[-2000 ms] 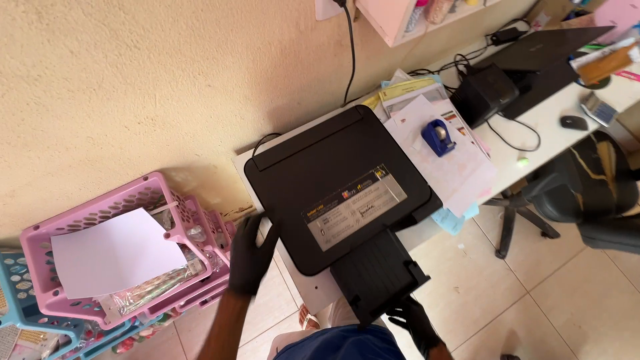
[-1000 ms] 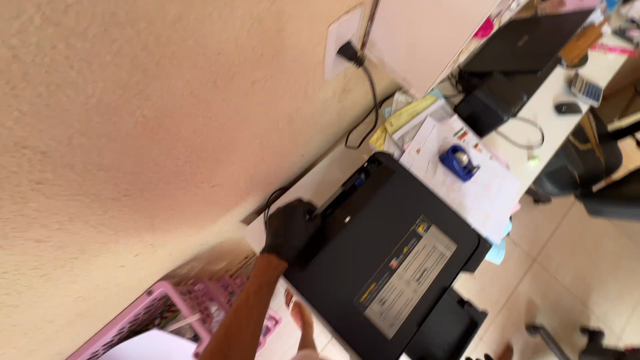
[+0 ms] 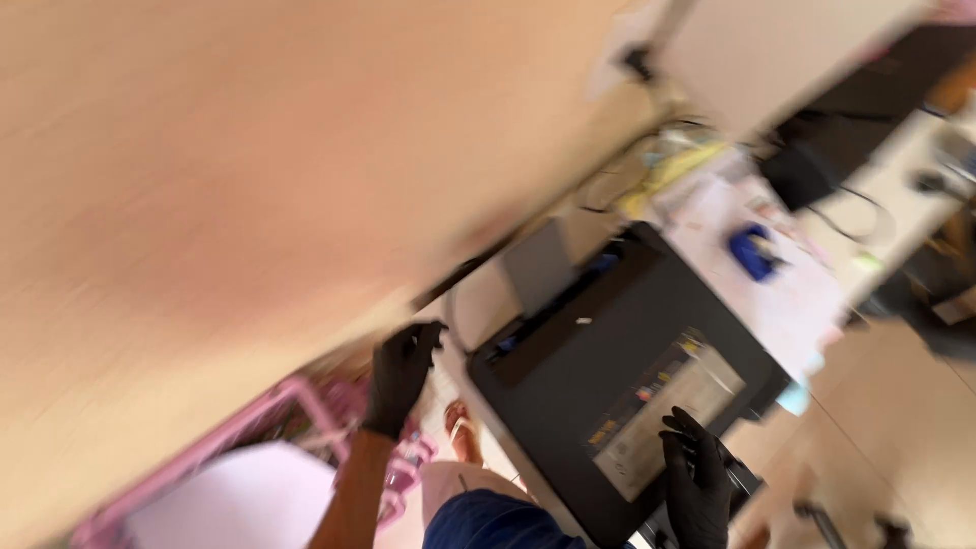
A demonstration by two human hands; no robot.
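Observation:
A black printer with a label sheet on its lid stands on a white table. At its rear, toward the wall, a grey paper support stands out beside the rear feed slot. My left hand, in a black glove, is off the printer's left rear corner with fingers partly curled and nothing visible in it. My right hand, also gloved in black, is over the front edge near the label, fingers bent and apart; no held object can be made out. The output tray is partly hidden behind it. The view is blurred.
Papers and a blue tape dispenser lie right of the printer. Beyond are a black boxy device and cables. A pink basket with white paper stands at lower left. A wall plug is above.
The grey paper support now stands out at the printer's rear, where my left hand was one second ago. That hand has moved off the printer, and my right hand has come over its front.

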